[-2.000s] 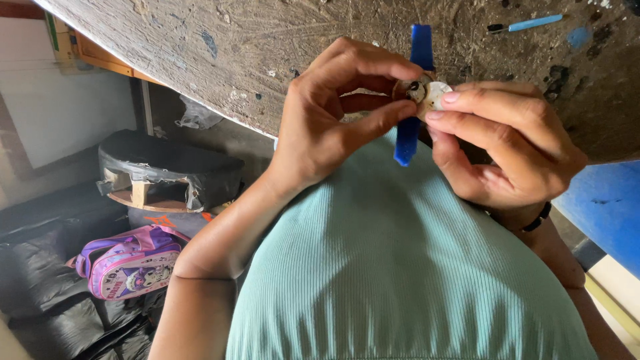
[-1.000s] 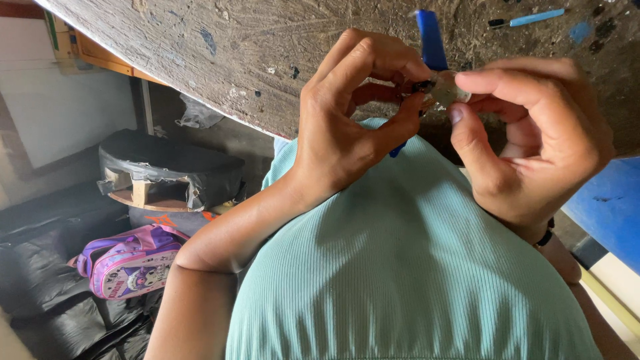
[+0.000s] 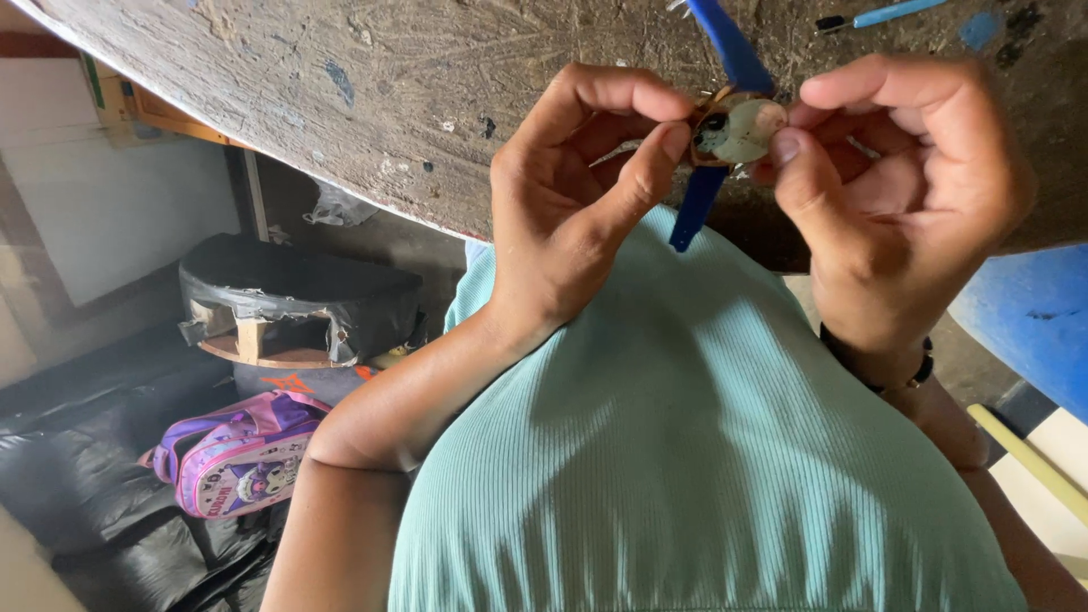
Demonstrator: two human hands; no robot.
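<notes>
My left hand [image 3: 586, 178] pinches the left edge of a wristwatch [image 3: 710, 127] between thumb and index finger. The watch has a gold-coloured case and a blue strap [image 3: 699, 204] whose two halves stick out above and below. A thin, round, pale disc [image 3: 752, 129] overlaps the right side of the case. Thumb and index finger of my right hand [image 3: 901, 161] grip the disc's right edge. A dark spot shows inside the case beside the disc. Whether the disc is still seated in the case I cannot tell.
The worn, paint-spotted table [image 3: 408, 102] lies beyond my hands. A light-blue tool with a dark tip [image 3: 897, 12] rests on it at the top right. A blue curved surface [image 3: 1037, 314] is at the right. At the left are a pink and purple bag [image 3: 246, 463] and a torn black padded piece [image 3: 297, 280].
The watch has turned in my left hand, and its lower strap half shows again beneath the case. The pale disc, tilted and blurred one second ago, now faces the camera more.
</notes>
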